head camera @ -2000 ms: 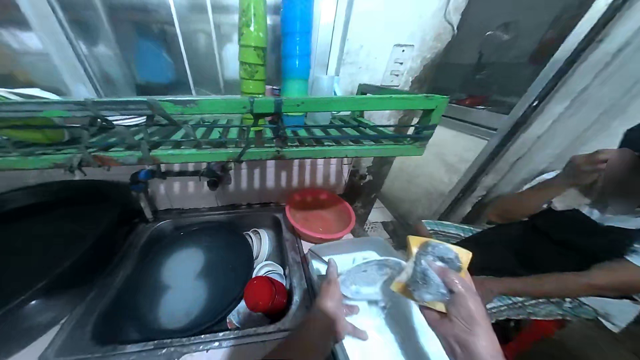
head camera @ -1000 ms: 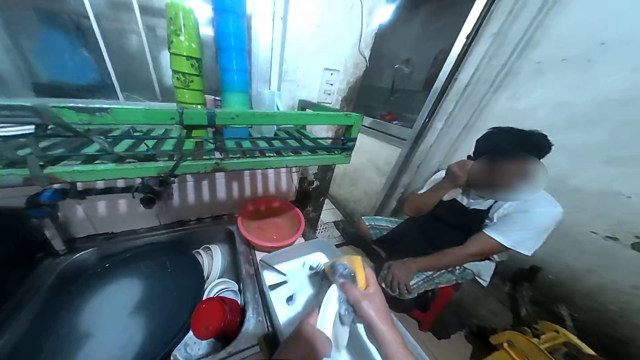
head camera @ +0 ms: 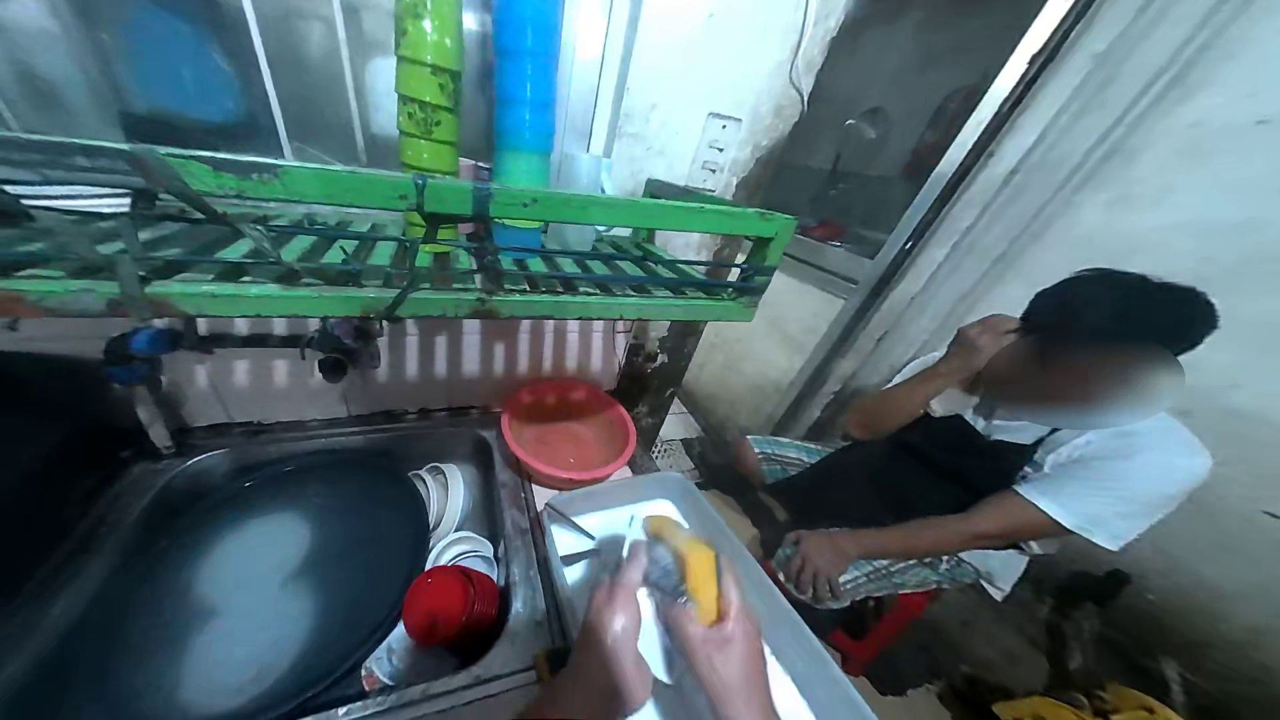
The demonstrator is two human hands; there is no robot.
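Both of my hands are over a grey plastic tub (head camera: 800, 640) at the lower middle. My right hand (head camera: 725, 640) is shut on a yellow sponge (head camera: 700, 575) with a grey scouring pad (head camera: 663, 570) against it. My left hand (head camera: 612, 635) is close beside it, its fingers at a white dish (head camera: 655, 640) partly covered by the hands; blur hides how firmly it holds the dish. White soapy water and utensils, with handles (head camera: 572, 522) showing, lie in the tub.
Left of the tub, a metal sink (head camera: 525, 560) holds a large dark round pan (head camera: 330, 560), white dishes (head camera: 465, 550) and red bowls (head camera: 450, 605). A red basin (head camera: 568, 435) stands behind. A green rack (head camera: 600, 300) hangs above. A seated person (head camera: 920, 480) is at right.
The white dish, seen broad side up in the earliest frame, now shows as a narrow shape between my hands. The sponge has turned edge-on. The view has shifted.
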